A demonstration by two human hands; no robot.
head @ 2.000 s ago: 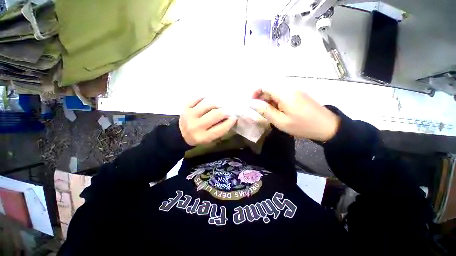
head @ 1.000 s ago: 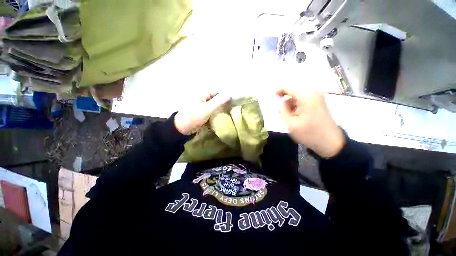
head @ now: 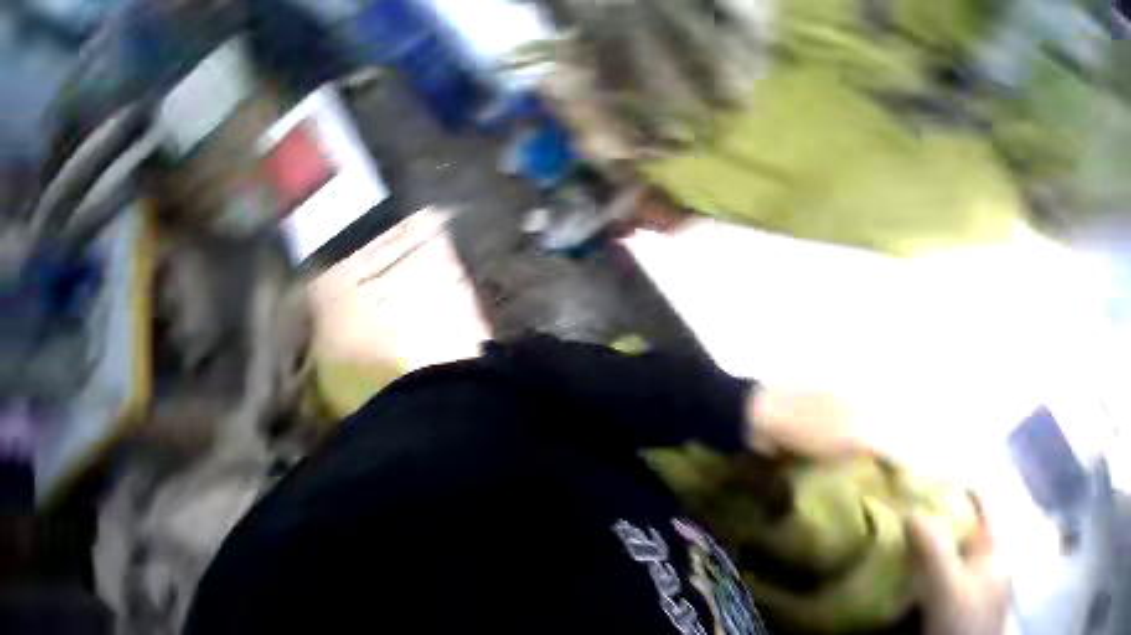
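The view is strongly blurred. An olive-green garment piece (head: 837, 533) lies bunched at the table's front edge and over the lap, at the lower right. My left hand (head: 809, 422) reaches in from its black sleeve and holds the cloth's upper edge; its fingertips are lost in the glare. My right hand (head: 965, 577) is at the right end of the same cloth, with cloth between thumb and fingers. The white inner piece cannot be made out.
A bright white table (head: 794, 298) spans the right side. A large olive-green heap (head: 856, 161) lies on its far part, beside a blurred grey-brown bundle (head: 670, 62). The shiny needle plate (head: 1046, 459) is at far right. Cartons (head: 403, 292) and scraps are at left.
The view has swung left and tilted, so the floor and cartons fill the left side. Both hands are now on the green cloth; my right hand was apart from it before.
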